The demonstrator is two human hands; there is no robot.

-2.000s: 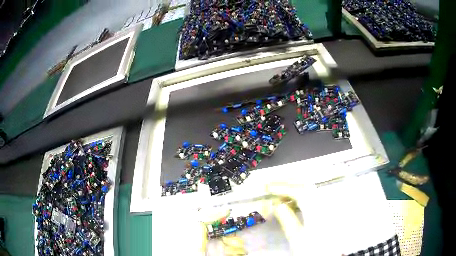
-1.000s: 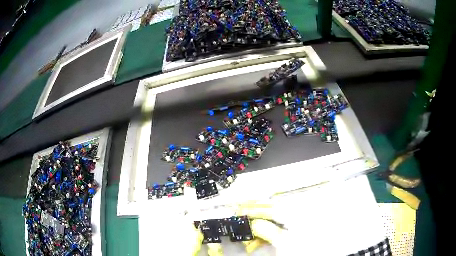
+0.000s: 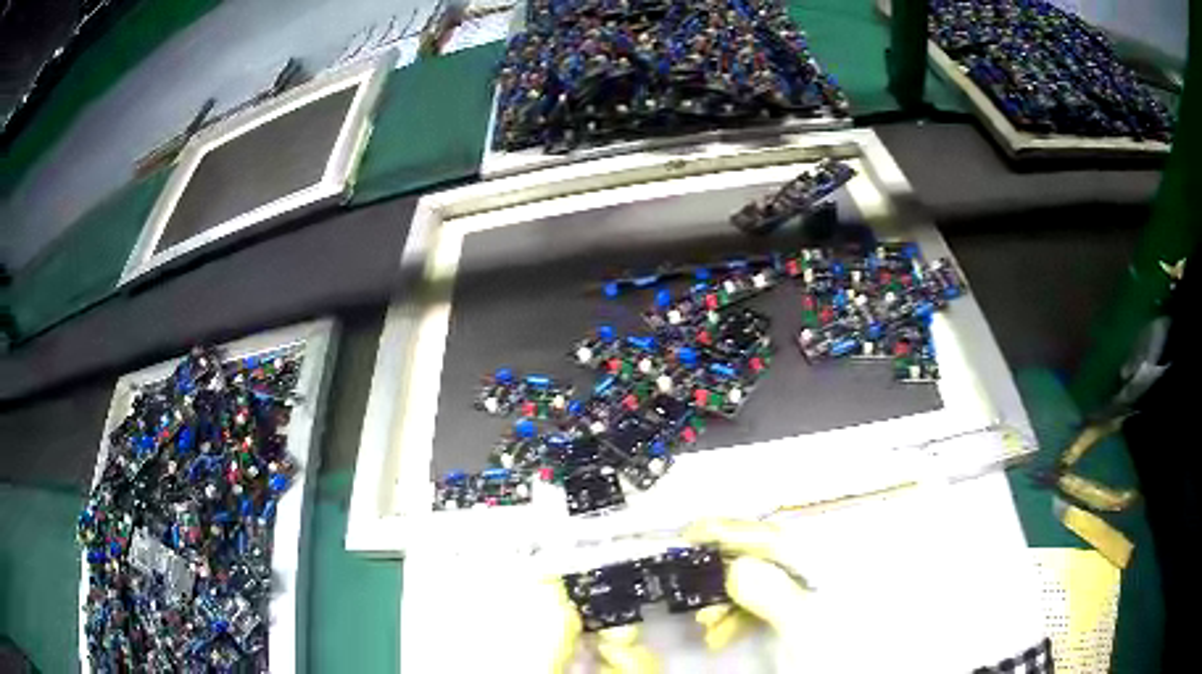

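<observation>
A black circuit board (image 3: 646, 585) is held flat side up over the bright white work surface (image 3: 910, 566). My left hand (image 3: 570, 629), in a yellow-fingered glove, grips its left end. My right hand (image 3: 754, 587), gloved the same way, grips its right end. Both hands are washed out by glare, and the board's component side is mostly hidden. Just beyond, the white-framed centre tray (image 3: 396, 395) holds loose boards with blue, red, green and white parts. One board (image 3: 794, 198) lies tilted near its back right corner.
The left tray (image 3: 306, 435) is heaped with boards. The rear tray (image 3: 527, 161) and far right tray (image 3: 1055, 142) hold dense piles. An empty tray (image 3: 137, 258) is at back left. A green post (image 3: 1136, 263) and yellow perforated pad (image 3: 1074, 606) are at the right.
The board was component side up two seconds ago; it now shows its flat black face, as one second ago. Both hands still hold it. The view has shifted slightly.
</observation>
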